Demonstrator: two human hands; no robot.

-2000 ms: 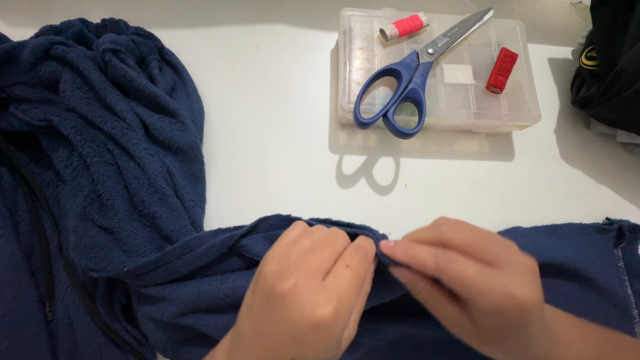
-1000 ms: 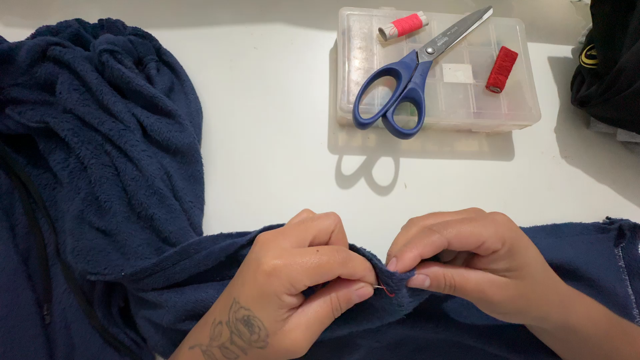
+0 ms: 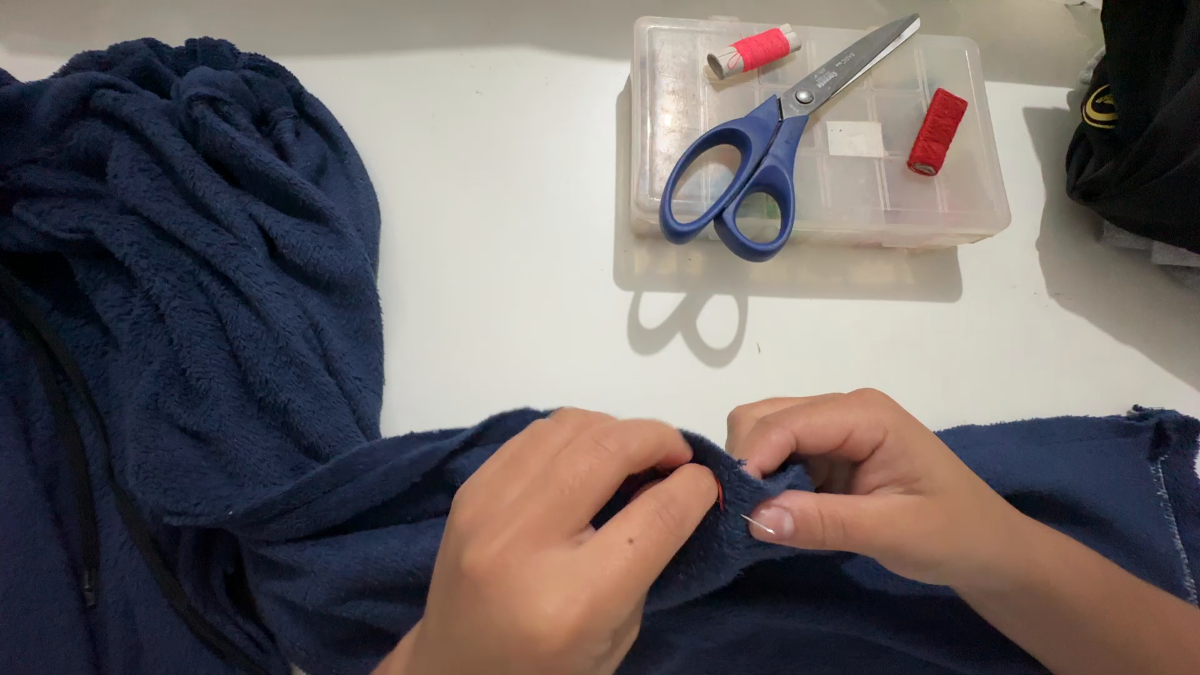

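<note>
Navy blue fleece fabric (image 3: 281,281) lies across the lower part of the view and bunches up at the left. My left hand (image 3: 572,525) pinches a fold of it between thumb and fingers, beside a bit of red thread (image 3: 720,493). Just to the right, my right hand (image 3: 844,478) grips the same fold. A thin sewing needle (image 3: 757,524) sticks out of the fabric against my right thumb. How far the needle runs inside the cloth is hidden.
Beyond my hands, a clear plastic compartment box (image 3: 900,220) carries blue-handled scissors (image 3: 792,127), a pinkish-red thread spool (image 3: 759,49) and a dark red spool (image 3: 937,131). Black cloth (image 3: 1144,131) lies at the right edge. A black cord (image 3: 112,469) runs over the fleece.
My left hand has turned so that its back shows more than a second ago. The needle's thin tip now shows by my right thumb. The box and scissors have not moved.
</note>
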